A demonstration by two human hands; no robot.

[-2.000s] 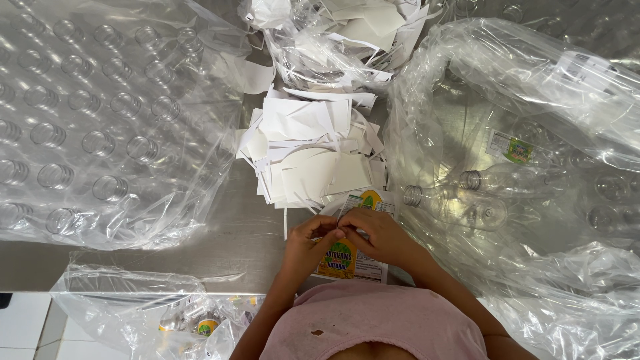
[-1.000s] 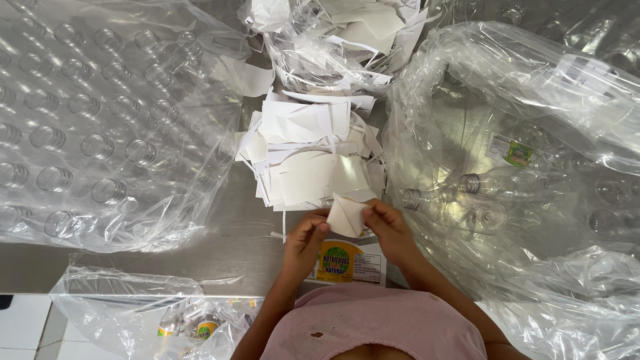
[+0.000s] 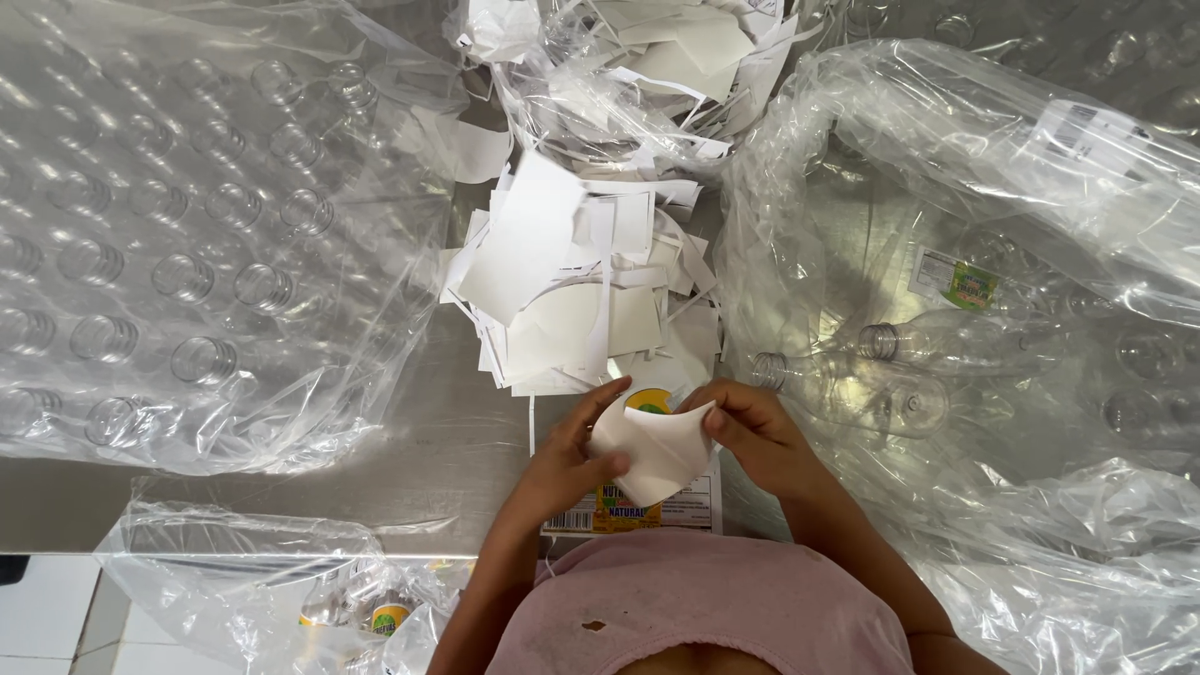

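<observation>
Between both hands is a curled label (image 3: 661,455), its white back up and part of its yellow printed face showing at the top. My left hand (image 3: 572,459) grips its left side between thumb and fingers. With thumb and forefinger, my right hand (image 3: 750,431) pinches its upper right corner. Beneath, printed labels (image 3: 689,506) lie against the pink shirt on the metal table. Just beyond the hands a loose pile of white backing paper (image 3: 558,328) is heaped, one curved sheet standing up from it.
Clear plastic bottles (image 3: 202,358) fill a transparent bag at left. Another open bag (image 3: 778,216) at right holds bottles (image 3: 900,394) and a small label (image 3: 956,279). A bag of paper scraps (image 3: 675,47) stands behind. Labelled bottles (image 3: 389,614) lie in plastic below the table edge.
The hands were close together over the printed labels, then held up a folded white-backed piece; now that piece is spread wider between them. A curved white sheet now stands on the pile.
</observation>
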